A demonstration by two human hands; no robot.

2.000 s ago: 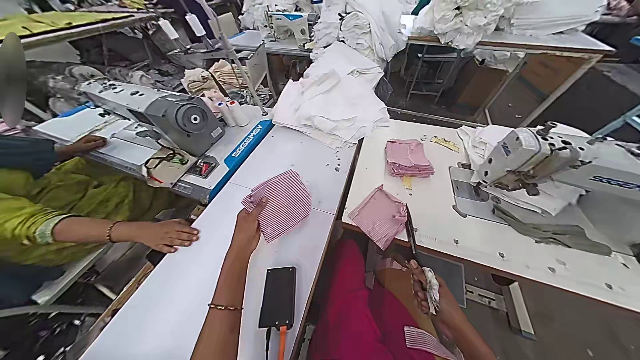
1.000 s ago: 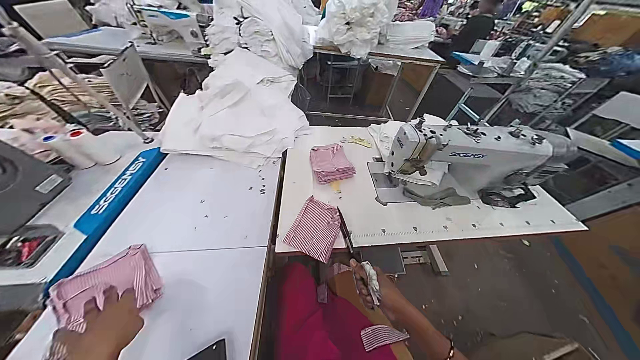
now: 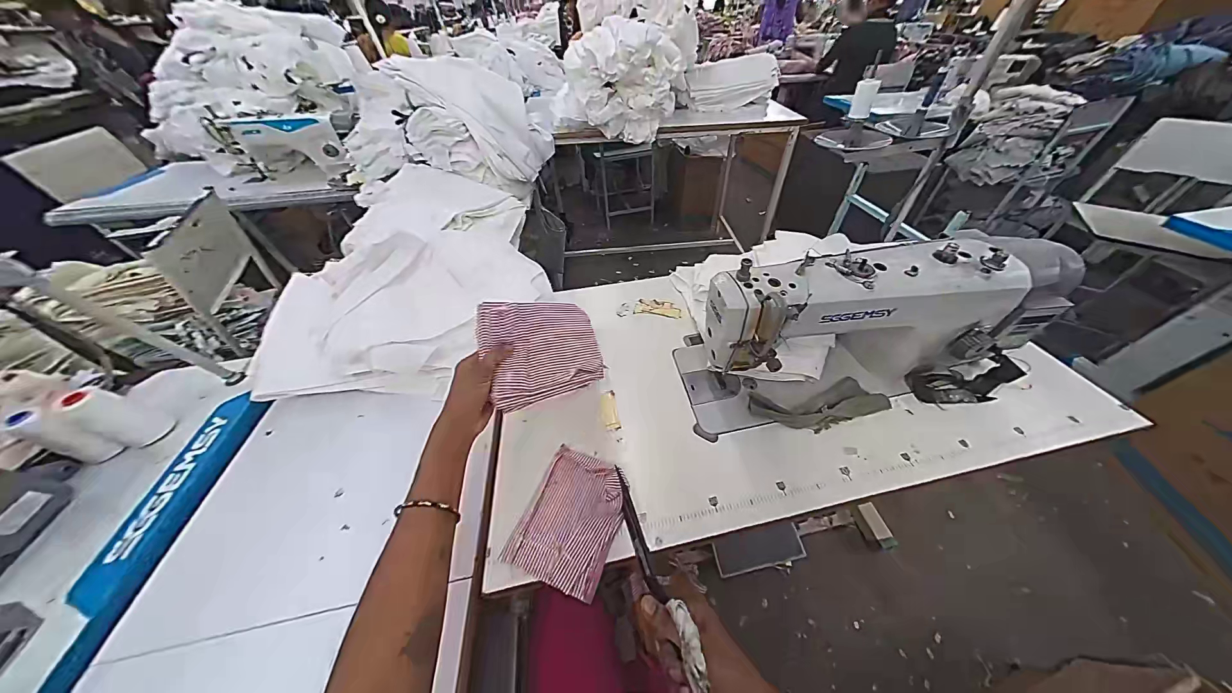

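Observation:
Red-and-white striped fabric pieces (image 3: 544, 354) lie at the back left of the sewing table, with my left hand (image 3: 476, 385) gripping their left edge between thumb and fingers. Nearer the front edge is another striped fabric piece (image 3: 568, 525), partly over the table's edge. My right hand (image 3: 664, 626) holds fabric scissors (image 3: 637, 534) with cloth-wrapped handles; their dark blades point at this piece's right edge. A small yellow scrap (image 3: 610, 411) lies between the two striped pieces.
An industrial sewing machine (image 3: 866, 298) stands on the right, with grey cloth (image 3: 823, 404) by its needle plate. White fabric (image 3: 404, 279) is heaped at the back left. Thread cones (image 3: 115, 419) stand on the neighbouring table. Yellow scraps (image 3: 657, 308) lie behind the machine's front end.
My left hand has moved from the left table to the striped stack on the sewing table. The view has swung right, and the neighbouring person's hands are out of view.

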